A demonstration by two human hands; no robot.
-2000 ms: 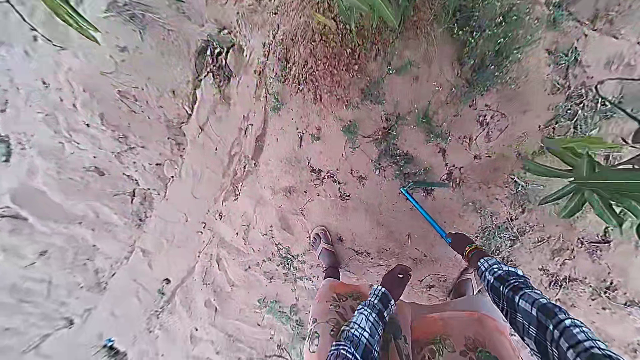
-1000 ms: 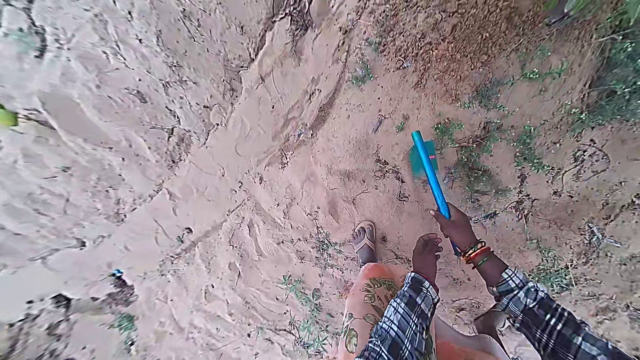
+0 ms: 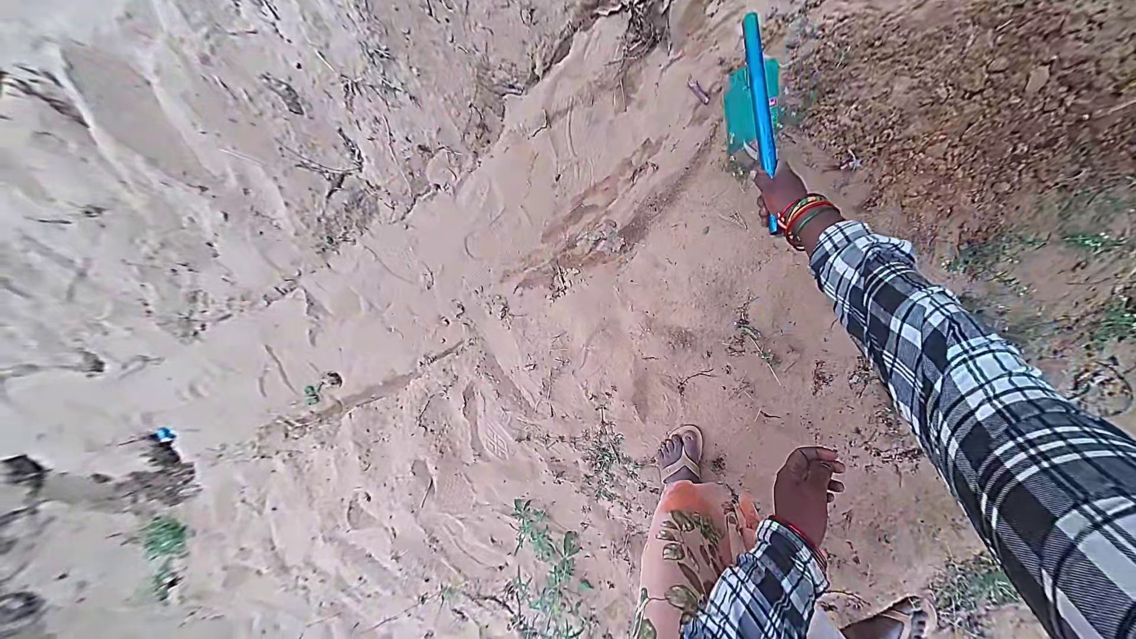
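My right hand [image 3: 781, 195], with several bangles at the wrist, grips a blue tubular handle [image 3: 758, 93] at the upper right of the head view. A flat green piece [image 3: 740, 111] shows behind the handle over the sand; whether it is a blade joined to the handle I cannot tell. My left hand [image 3: 806, 488] hangs near my knee at the lower right, holding nothing, its fingers loosely curled and apart. Both arms wear checked sleeves.
Damp sandy ground with ridges and footprints spreads around. Loose brown soil [image 3: 994, 115] lies at the upper right. Low green weeds [image 3: 550, 555] grow near my sandalled foot [image 3: 682, 453]. A small blue object [image 3: 163, 435] lies at the far left.
My right hand has reached forward and away from my body with the blue handle. My left hand, close to the right one a second ago, is now well apart from it. The view has shifted.
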